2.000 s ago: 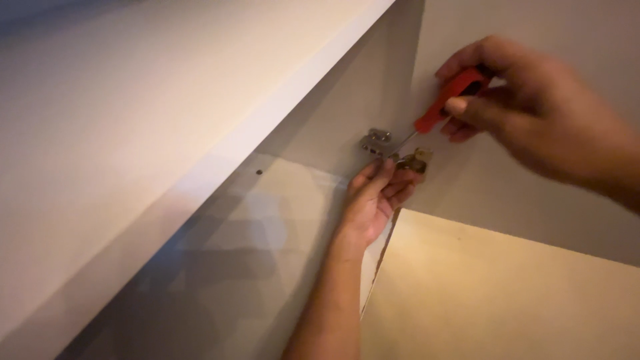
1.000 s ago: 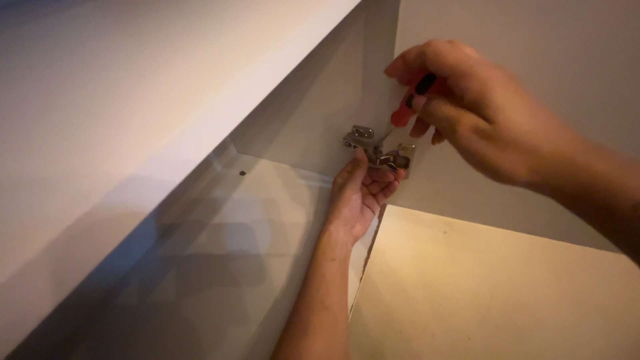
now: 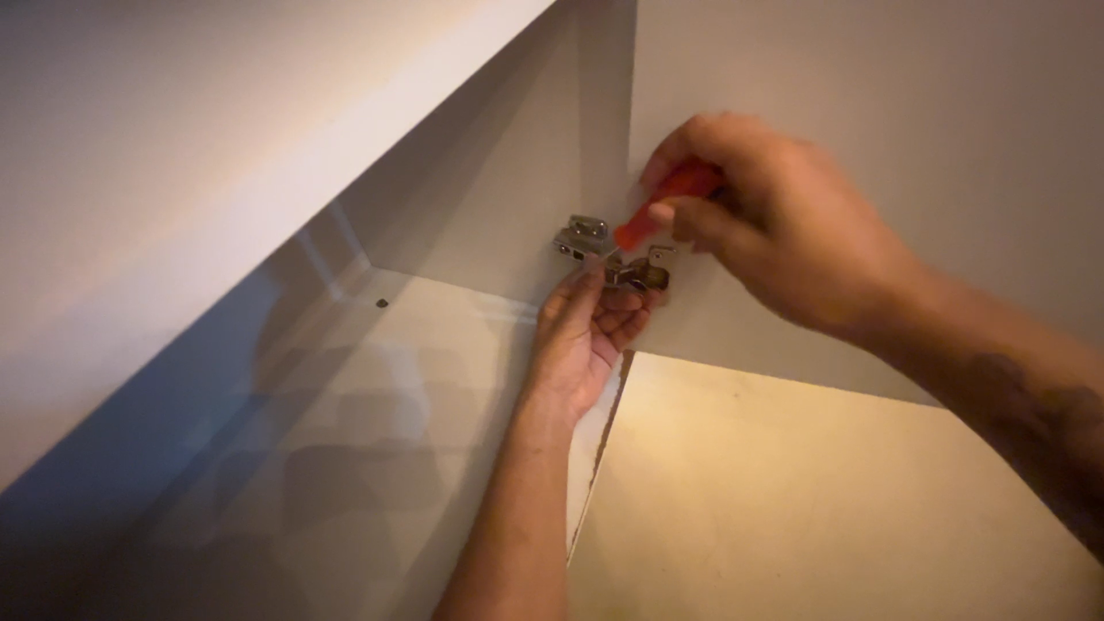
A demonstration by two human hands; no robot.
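A metal concealed cabinet hinge sits at the corner where the cabinet's side wall meets the door panel. From below, my left hand steadies it, with the thumb and a fingertip near the hinge arm and the other fingers curled under the part at the door. My right hand, slightly blurred, grips the red handle of a screwdriver. The thin shaft slants down left to the hinge beside my left thumb; its tip is hidden.
A pale shelf edge crosses the upper left. The door panel stands at the right, above a cream-coloured surface. On the cabinet floor lies or shows a small dark spot.
My right hand has turned about the screwdriver handle, and the handle's tilt differs from a second ago. My left hand stays at the hinge.
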